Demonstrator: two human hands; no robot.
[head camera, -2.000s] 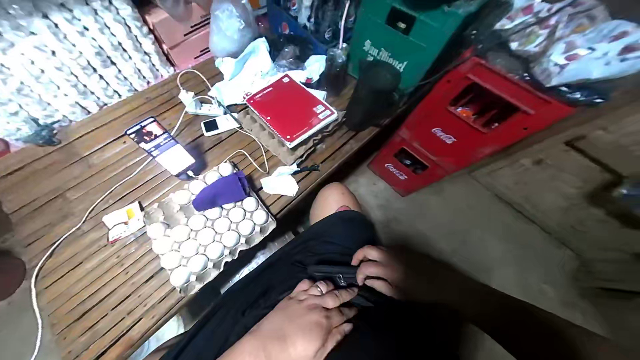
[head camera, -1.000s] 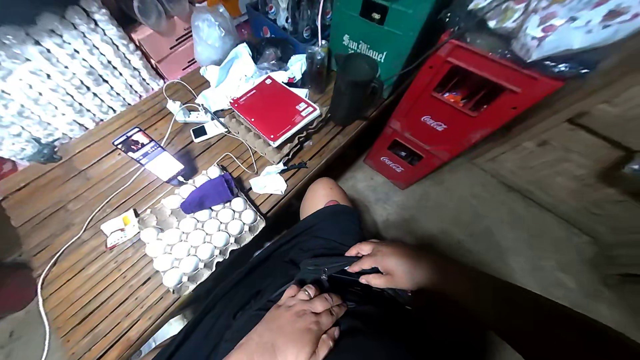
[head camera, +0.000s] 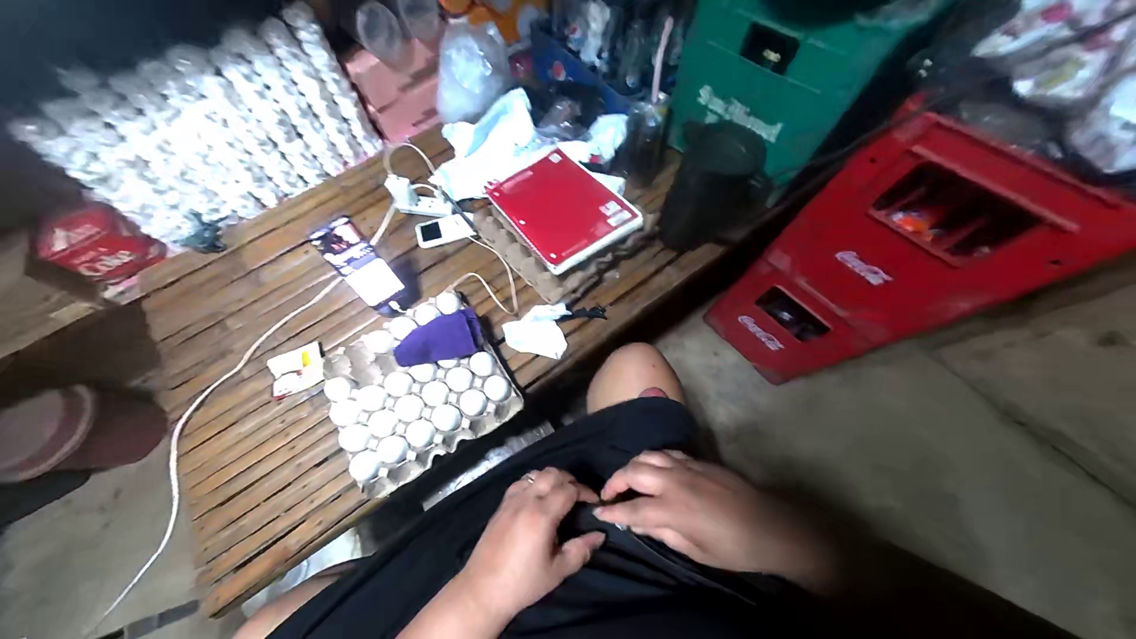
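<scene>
Both hands are over my lap, at the black cloth of the shorts (head camera: 621, 426). My left hand (head camera: 532, 541) lies on the cloth, a ring on one finger, its fingertips at a fold. Close on its right, my right hand (head camera: 674, 506) pinches the dark cloth between thumb and fingers, beside a small shiny bit. Beyond my lap, a tray of white eggs (head camera: 417, 404) rests on the slatted bamboo table with a purple cloth (head camera: 441, 339) over some eggs. A lit phone (head camera: 358, 264) with a cable lies behind the tray.
On the bamboo table (head camera: 257, 497) are a red notebook (head camera: 565, 210) on an egg tray, a crumpled white wrapper (head camera: 536, 333), a small packet (head camera: 296, 369) and a white power strip (head camera: 422, 202). Red Coca-Cola crates (head camera: 799, 293) and a green San Miguel crate (head camera: 737, 98) stand to the right.
My two hands have come closer together over the cloth. The fingers of my left hand, flatter on the lap before, now reach to the fold beside my right hand.
</scene>
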